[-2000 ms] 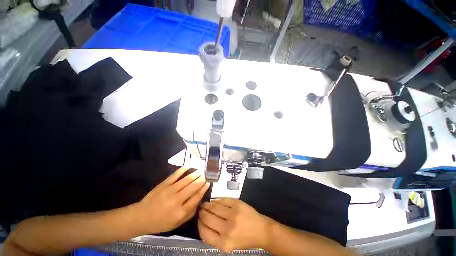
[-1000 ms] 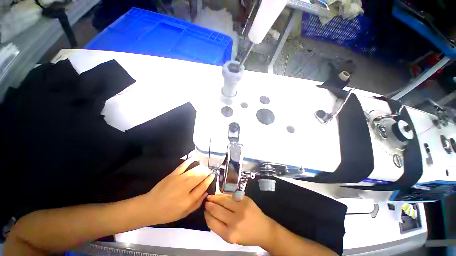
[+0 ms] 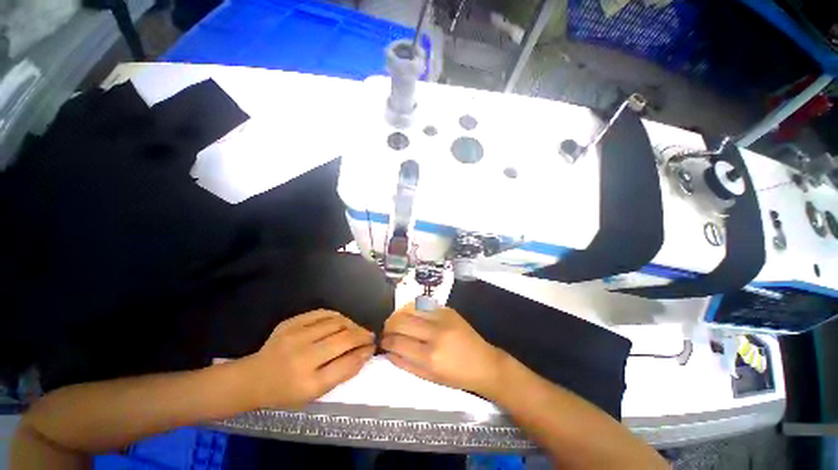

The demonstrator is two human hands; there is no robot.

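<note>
A large black garment point(image 3: 138, 239) lies heaped on the left of the white table and reaches to the needle area point(image 3: 400, 266). My left hand point(image 3: 322, 356) pinches the cloth's edge in front of the needle area. My right hand point(image 3: 436, 347) pinches the same edge, its fingertips close to the left ones. The pinched cloth is mostly hidden by my fingers. A flat black panel point(image 3: 542, 340) lies under the machine arm, right of my right hand. The white sewing machine point(image 3: 533, 202) has a blue stripe.
Two black fabric strips point(image 3: 629, 197) drape over the machine head. A blue crate point(image 3: 285, 37) stands behind the table. A ruler tape point(image 3: 358, 430) runs along the front edge. A small tray point(image 3: 752, 363) is at the right. Another blue crate point(image 3: 165, 450) shows below the table.
Both hands have moved toward me, away from the needle area, with the cloth edge between them. More of the table's front edge shows. The view has shifted.
</note>
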